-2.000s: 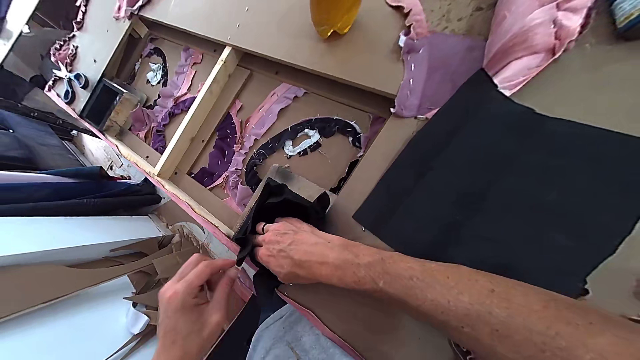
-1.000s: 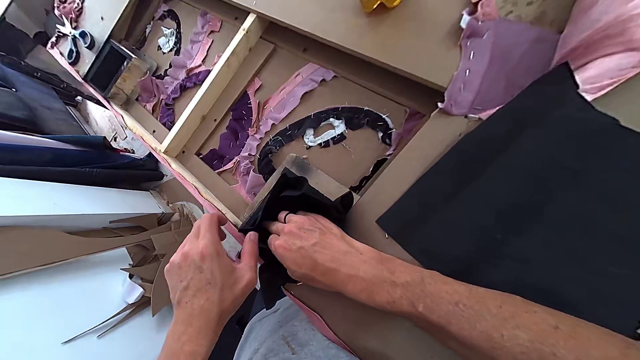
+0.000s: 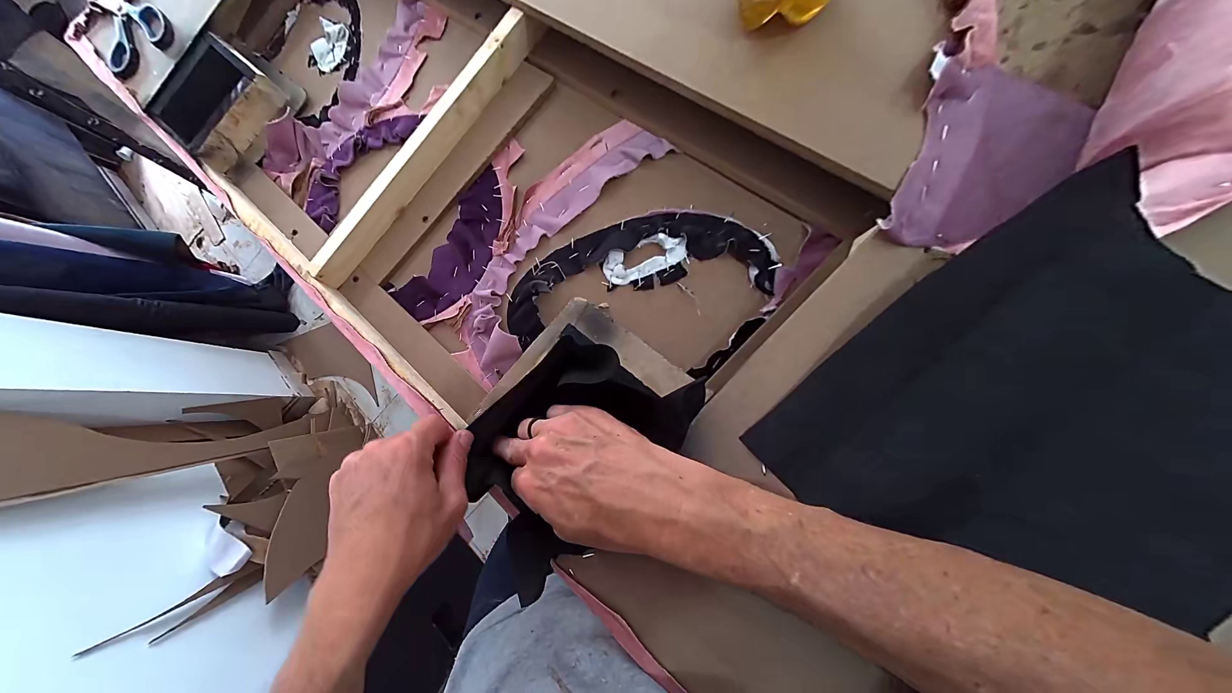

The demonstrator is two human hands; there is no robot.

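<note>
A piece of black fabric (image 3: 587,371) lines a small wooden box frame (image 3: 635,348) at the near edge of a large wood and board frame. My right hand (image 3: 582,472) wears a dark ring and presses into the black fabric, its fingertips partly hidden in the folds. At the frame's corner, my left hand (image 3: 409,486) pinches the edge of the same fabric between thumb and fingers. A larger black fabric sheet (image 3: 1020,404) lies on the board to the right. Black, purple and pink fabric strips are stapled around openings, including a black ruffled strip (image 3: 616,236).
A wooden crossbar (image 3: 423,154) divides the frame. Scissors (image 3: 125,43) lie at the upper left, beside a second box lined in black (image 3: 207,91). Cardboard scraps (image 3: 298,481) and folded dark fabrics (image 3: 144,289) are at left; pink fabric (image 3: 1174,115) lies upper right.
My left hand has come up to the fabric's edge at the box corner; two seconds ago it was lower. My right hand stays in the black fabric. The view has shifted closer.
</note>
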